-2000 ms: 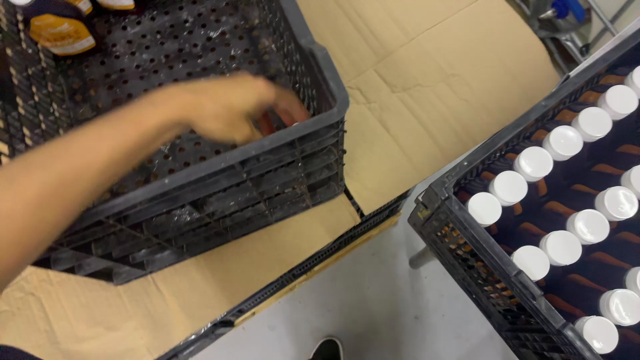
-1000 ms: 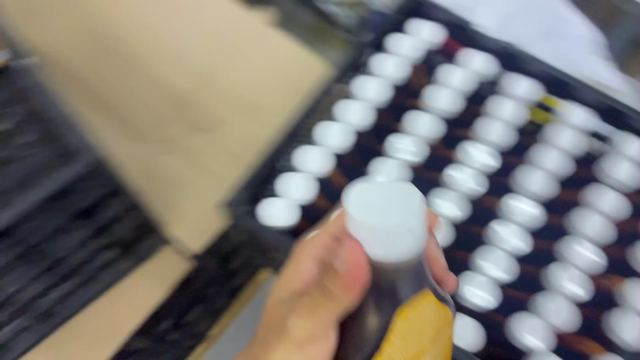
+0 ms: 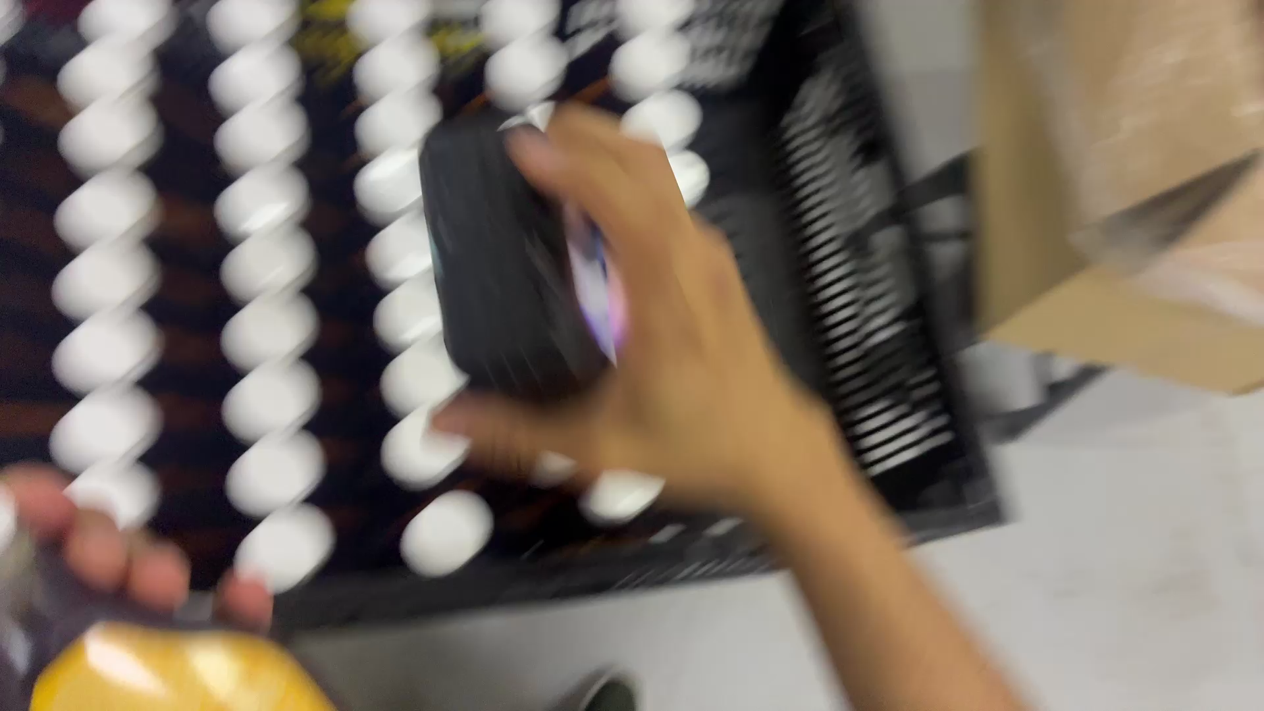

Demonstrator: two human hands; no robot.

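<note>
At the lower left, my left hand [image 3: 128, 563] is around a dark bottle [image 3: 178, 671] with a yellow label, cut off by the frame's edge. My right hand [image 3: 671, 326] reaches in from the lower right, blurred, with its thumb and fingers around a black handheld device [image 3: 499, 257]. A small violet-lit area shows on the device's side by the palm; its exact kind cannot be told. The device is over rows of white-capped bottles [image 3: 267, 267] standing in a black plastic crate [image 3: 948, 494], and it hides some caps.
An open cardboard box [image 3: 1116, 346] with clear plastic wrap [image 3: 1165, 118] stands at the right. Black bars lie between crate and box. The tip of a shoe [image 3: 609, 691] shows on the pale floor [image 3: 1136, 553] below the crate.
The view has swung right, over the crate of capped bottles. My right hand has come into view with the black device. The bottle seen in a hand one second ago is now at the lower left.
</note>
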